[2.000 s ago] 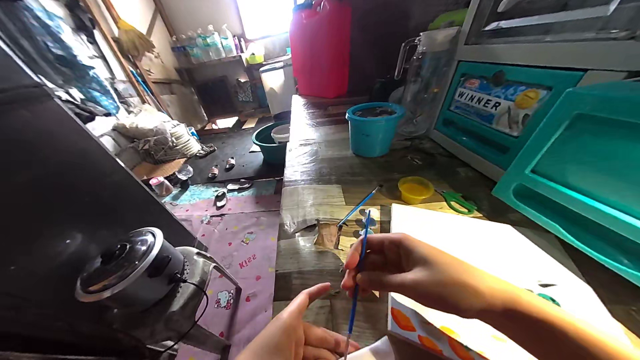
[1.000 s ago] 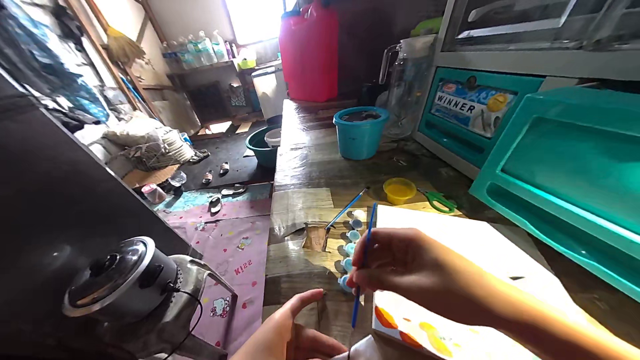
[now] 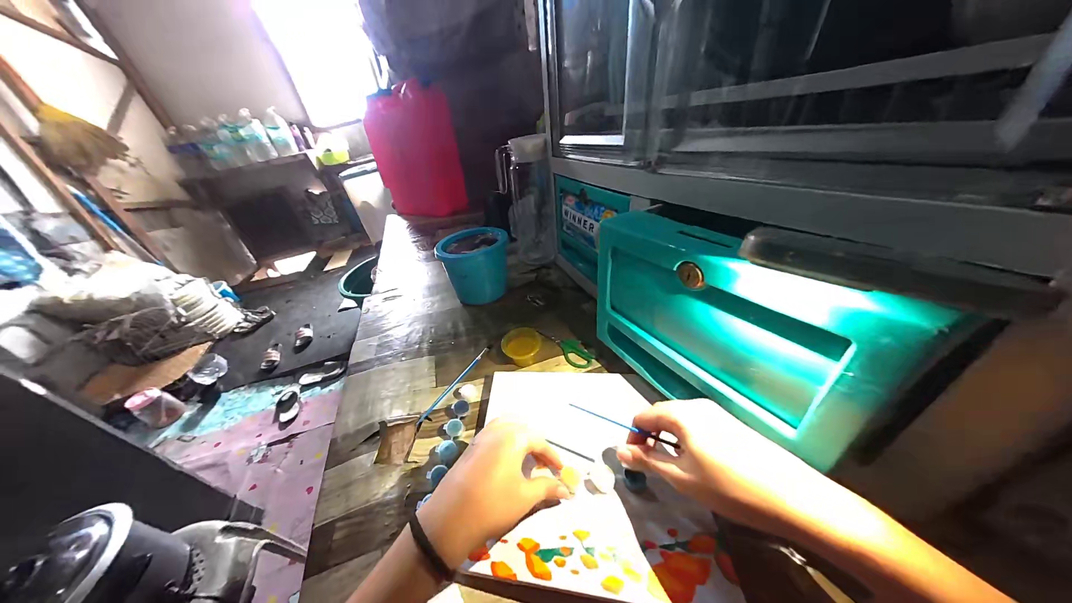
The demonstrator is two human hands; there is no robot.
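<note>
My right hand (image 3: 670, 444) holds a thin blue paintbrush (image 3: 615, 420) between thumb and fingers, over the right part of a white sheet (image 3: 553, 394). My left hand (image 3: 511, 469) rests over the sheet's left part, fingers curled near a small yellow spot; whether it grips anything cannot be told. Orange, yellow and green flowers are painted on the paper (image 3: 553, 561) below it. Small paint pots (image 3: 453, 428) stand in a row left of the sheet. A dark pot (image 3: 635, 479) is under my right hand. Another blue brush (image 3: 456, 383) lies beside the row.
A yellow tub (image 3: 521, 345) and green-handled scissors (image 3: 576, 353) lie beyond the sheet. Behind stand a blue bucket (image 3: 477, 276), a clear pitcher (image 3: 532, 201) and a red jerrycan (image 3: 416, 151). The teal drawer (image 3: 737, 327) juts out at right. A pot (image 3: 92, 553) sits at lower left.
The view has swung to the right. My right hand has moved away from my left with the brush, which now lies nearly level. My left hand has come onto the paper.
</note>
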